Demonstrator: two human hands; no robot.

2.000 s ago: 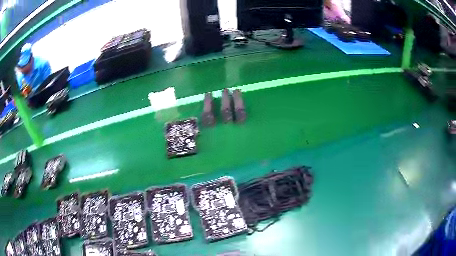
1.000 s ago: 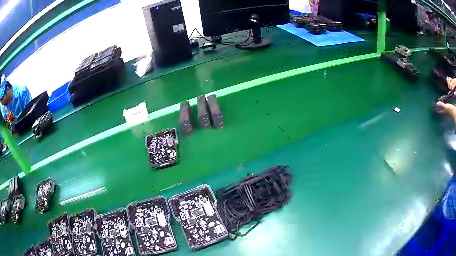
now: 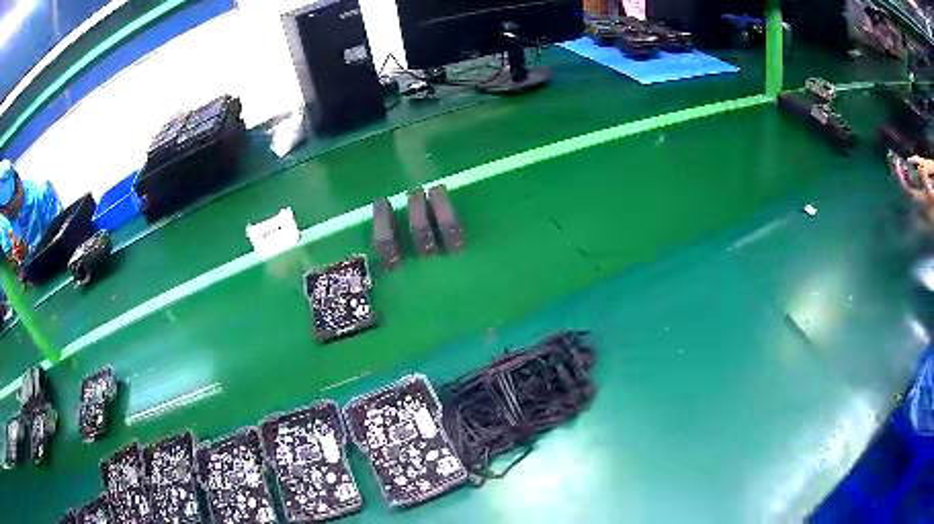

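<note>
Neither of my hands shows in the head view. Several black housings with speckled circuit boards stand in a row at the lower left; the rightmost housing [image 3: 406, 440] touches or nearly touches a tangled heap of thin black rubber rings [image 3: 522, 397] at the centre. Another speckled housing [image 3: 341, 298] lies alone on the far lane. Beyond it are three plain dark narrow blocks [image 3: 421, 223], two of them close together, and a white card [image 3: 273, 233] on the light-green strip.
More dark units [image 3: 97, 403] lie at the far left. A computer tower [image 3: 339, 67], a monitor [image 3: 492, 29], a blue mat [image 3: 655, 66] and a black tray [image 3: 189, 154] are at the back. A person in blue [image 3: 31, 210] is at the left; another person's hand [image 3: 915, 176] shows at the right edge.
The view has swung right, so the things on the table sit further left. The lone far-lane housing has shifted slightly against the blocks. The other person's hand at the right edge has moved.
</note>
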